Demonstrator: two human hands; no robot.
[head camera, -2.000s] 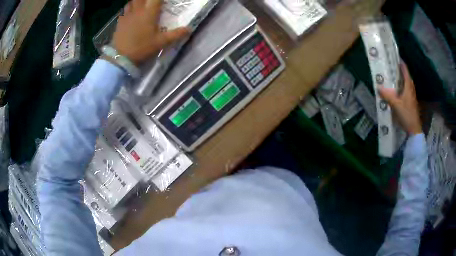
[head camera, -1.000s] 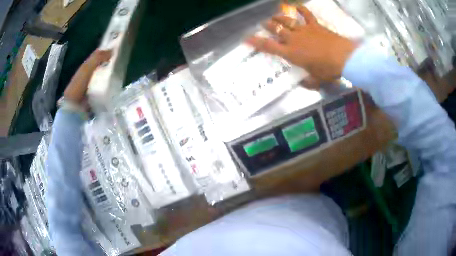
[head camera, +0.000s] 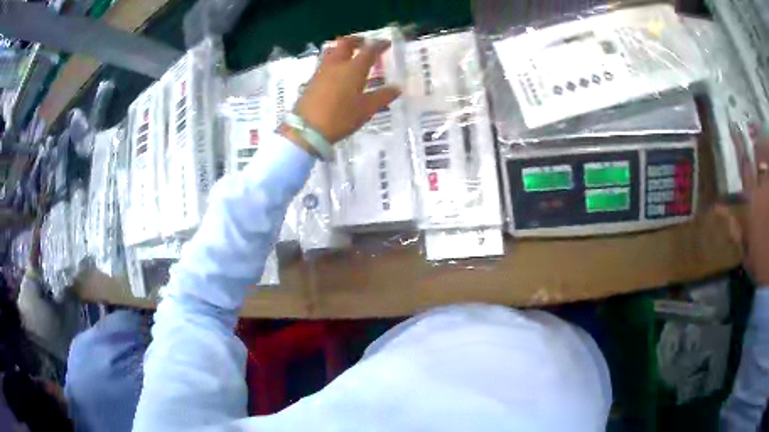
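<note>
The weighing scale (head camera: 603, 187) stands on the bench with three green displays lit. A bagged white carton (head camera: 590, 72) lies slightly tilted on its silver pan (head camera: 615, 124). My left hand (head camera: 341, 97) is over the upper part of a bagged carton (head camera: 379, 181) left of the scale, with thumb and fingers spread and no carton visibly gripped. Another bagged carton (head camera: 455, 160) lies between that one and the scale. My right hand (head camera: 757, 211) is blurred and cut off by the right edge; its fingers and anything in it cannot be made out.
More bagged cartons (head camera: 187, 143) overlap along the bench to the left. The brown cardboard bench cover (head camera: 379, 283) shows along the front. Bagged cartons (head camera: 727, 126) stand right of the scale. Small bagged parts (head camera: 696, 350) lie below right. Another person's blue-clothed body (head camera: 110, 371) is at lower left.
The view has swung so the scale sits level at right. My left hand has moved from a carton at upper left onto the row. My right hand has left the carton on the pan for the right edge.
</note>
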